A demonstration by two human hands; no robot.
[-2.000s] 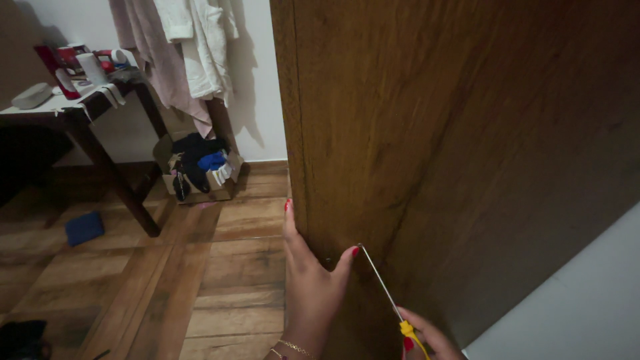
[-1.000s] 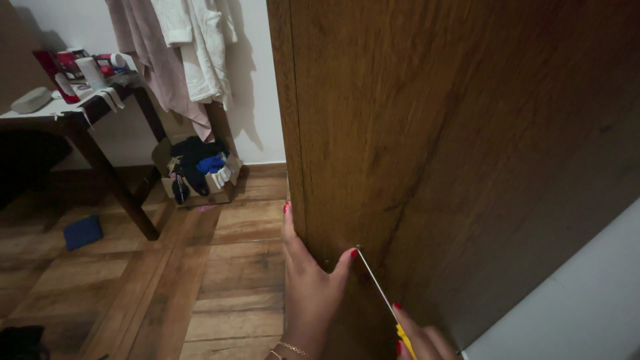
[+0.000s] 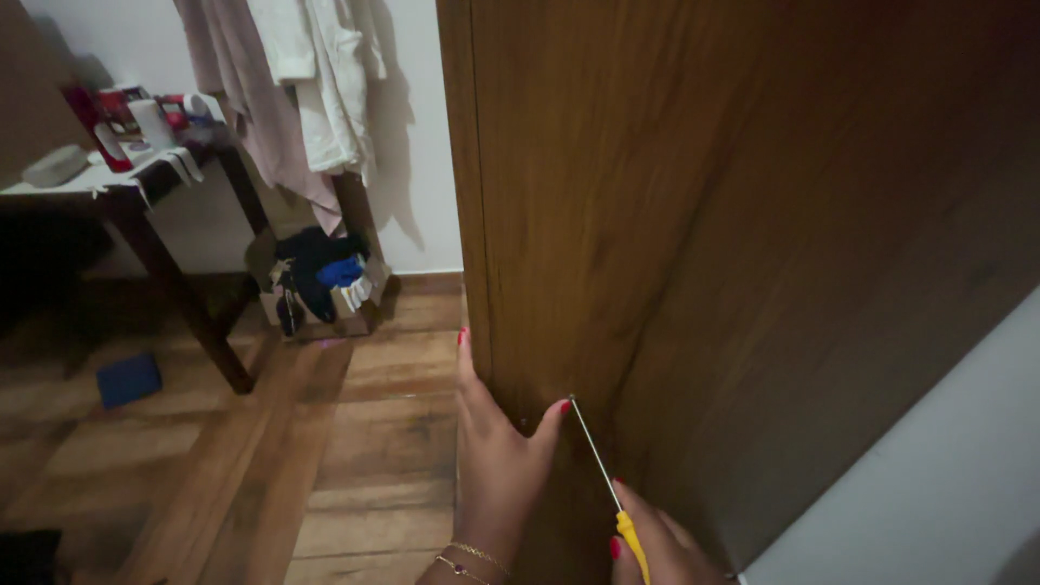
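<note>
A dark brown wooden panel [image 3: 617, 203] fills the right half of the view. My left hand [image 3: 500, 447] rests at its left edge, fingers around the edge and thumb flat on the face, holding no tool. Just right of that thumb, the tip of a screwdriver [image 3: 595, 453] with a thin metal shaft and yellow handle meets a small screw or hole [image 3: 572, 397] in the panel. My right hand [image 3: 662, 540] grips the handle at the bottom of the view; part of it is cut off by the frame. A small mark or hole [image 3: 524, 422] shows between my left thumb and forefinger.
At left stands a table [image 3: 175, 309] with bottles and containers on top. Towels [image 3: 325, 89] hang on the wall above a cardboard box [image 3: 353, 325] of clothes. A blue flat item [image 3: 130, 380] lies on the wood-look floor [image 3: 390, 455]. A white surface [image 3: 918, 487] borders the panel at lower right.
My right hand has shifted around the yellow handle, whose visible part differs between frames. My left hand stays on the panel edge, and the screwdriver tip stays at the same spot.
</note>
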